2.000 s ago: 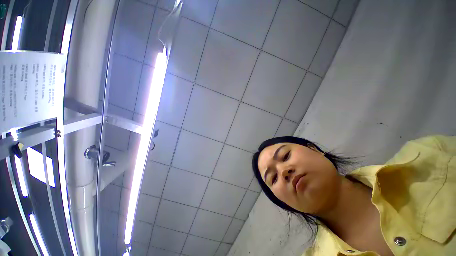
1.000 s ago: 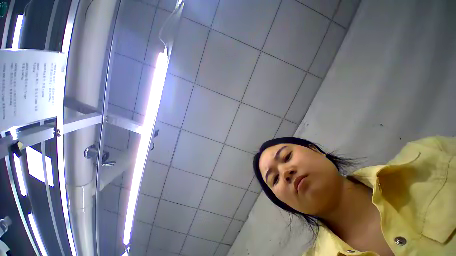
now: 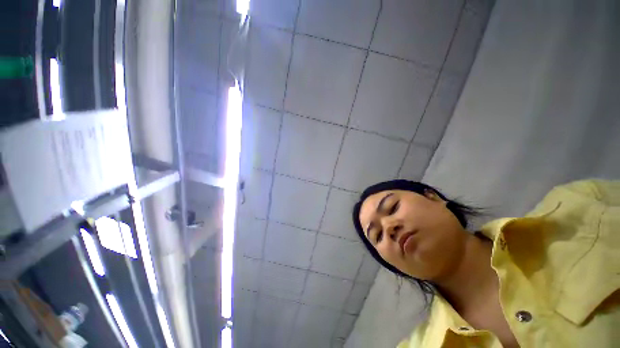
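Neither my left hand nor my right hand is in the picture. No battery packs, boards or bench top show. The nearest thing in view is a person in a yellow buttoned jacket (image 3: 578, 251) at the lower right, seen from below with the head tilted. No hands of this person are visible.
A lit tube light (image 3: 232, 204) hangs below the tiled ceiling (image 3: 319, 88). A white printed sheet (image 3: 68, 166) hangs by a metal frame (image 3: 156, 183) at the left. A pale wall (image 3: 544, 102) is at the right. A blurred brown piece (image 3: 37, 309) shows at the lower left.
The view has shifted and blurred. The tube light, sheet and frame now sit further right and the sheet lower. A green thing at upper left and a brown piece at lower left show more.
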